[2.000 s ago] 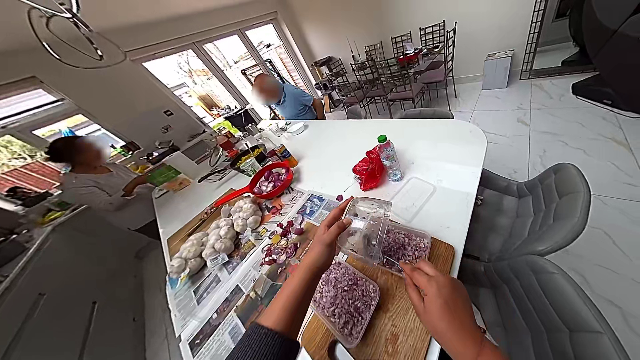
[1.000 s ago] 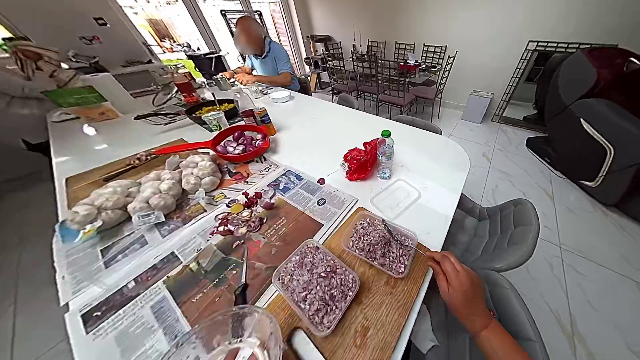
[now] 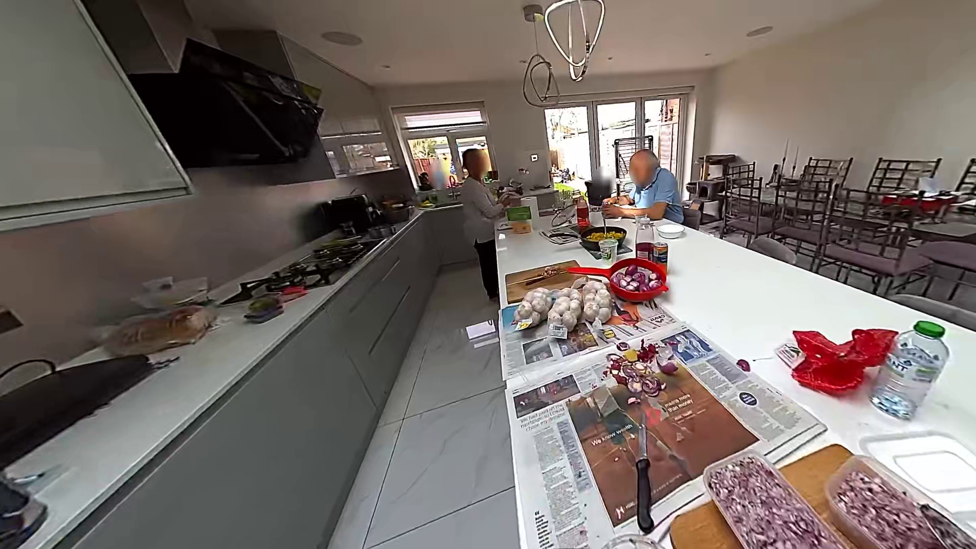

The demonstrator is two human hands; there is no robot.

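Neither of my hands shows in the head view. Two plastic tubs of chopped red onion, the left one (image 3: 770, 503) and the right one (image 3: 877, 499), stand on a wooden board (image 3: 705, 528) at the bottom right. A utensil (image 3: 945, 524) rests in the right tub. On the newspaper (image 3: 549, 457) lies a black-handled knife (image 3: 644, 480), with onion peelings (image 3: 639, 374) beyond its tip. Part of a clear container (image 3: 633, 542) shows at the bottom edge. Peeled onions fill a red pan (image 3: 663, 288), near bagged garlic bulbs (image 3: 566, 309).
A water bottle (image 3: 909, 374), red plastic bag (image 3: 835, 362) and clear lid (image 3: 926, 461) are on the right of the island. One person (image 3: 480, 206) stands beyond the left side; another (image 3: 652, 191) sits at the far end. A counter (image 3: 259, 343) with a hob (image 3: 320, 263) runs along the left.
The view has swung far left. The right hand, beside the right tub a second ago, is out of view. The clear container held over the tubs in the oldest frame now shows only at the bottom edge.
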